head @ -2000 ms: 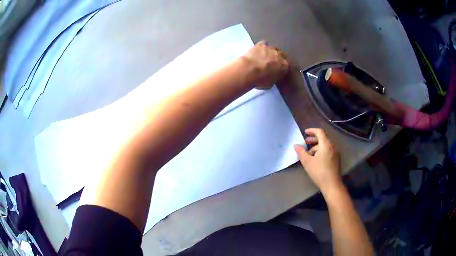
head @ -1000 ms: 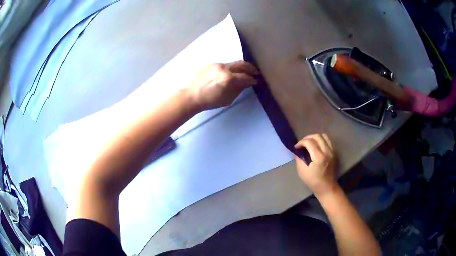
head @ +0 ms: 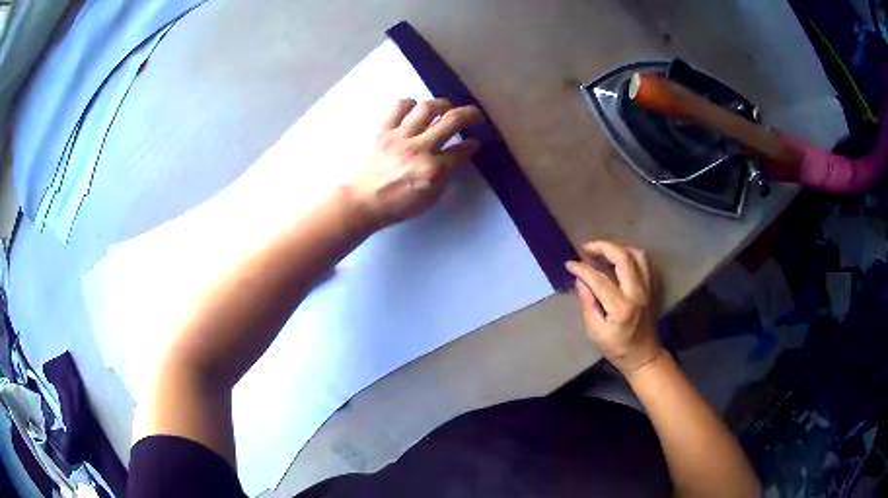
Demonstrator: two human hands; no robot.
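The pale panel [head: 419, 282] lies flat on the table, wrong side up. Its dark purple hem allowance [head: 511, 185] is folded over the wide right end as a straight band. My left hand [head: 419, 160] lies on the panel, fingers apart, with its fingertips on the upper middle of the band. My right hand [head: 618, 302] pinches the band's near end between thumb and fingers. My left forearm hides part of the panel. A small dark bit shows beside the forearm.
The steam iron [head: 672, 136] rests right of the band, its pink hose [head: 837, 170] running off right. Pale panels [head: 107, 88] lie at the far left. Dark and pale scraps [head: 73, 418] lie at left. The table edge [head: 721, 258] curves past my right hand.
The dark hem band has been folded over and now shows along the whole end. My left hand has moved left from the panel's end. The purple flap beside my forearm is now mostly out of sight.
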